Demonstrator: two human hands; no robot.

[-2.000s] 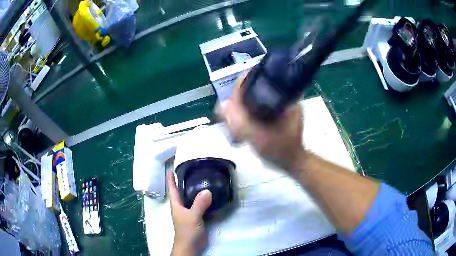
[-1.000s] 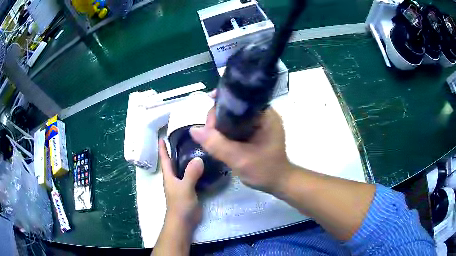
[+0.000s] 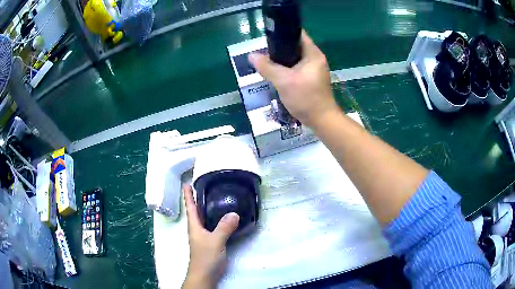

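A white dome camera housing (image 3: 228, 155) with a glossy black front shell (image 3: 240, 195) lies on the white mat (image 3: 305, 226), joined to a white wall bracket (image 3: 164, 175) on its left. My left hand (image 3: 209, 237) holds the black shell from below, thumb on its face. My right hand (image 3: 302, 82) grips a black electric screwdriver (image 3: 282, 34), raised over the screw feeder (image 3: 254, 84) beyond the mat. The screwdriver's upper end is cut off by the frame, and its bit is hard to make out near the feeder's front.
Unfinished camera units (image 3: 452, 79) stand at the right rear. A slim black remote (image 3: 92, 222), small cartons (image 3: 63, 183) and a white tube (image 3: 65, 248) lie left. Plastic bags (image 3: 25, 231) are heaped far left. A pale rail (image 3: 164, 121) crosses behind the mat. More units (image 3: 497, 231) sit lower right.
My right hand and the screwdriver have moved from over the black shell up and away to the feeder. My left hand stays on the shell.
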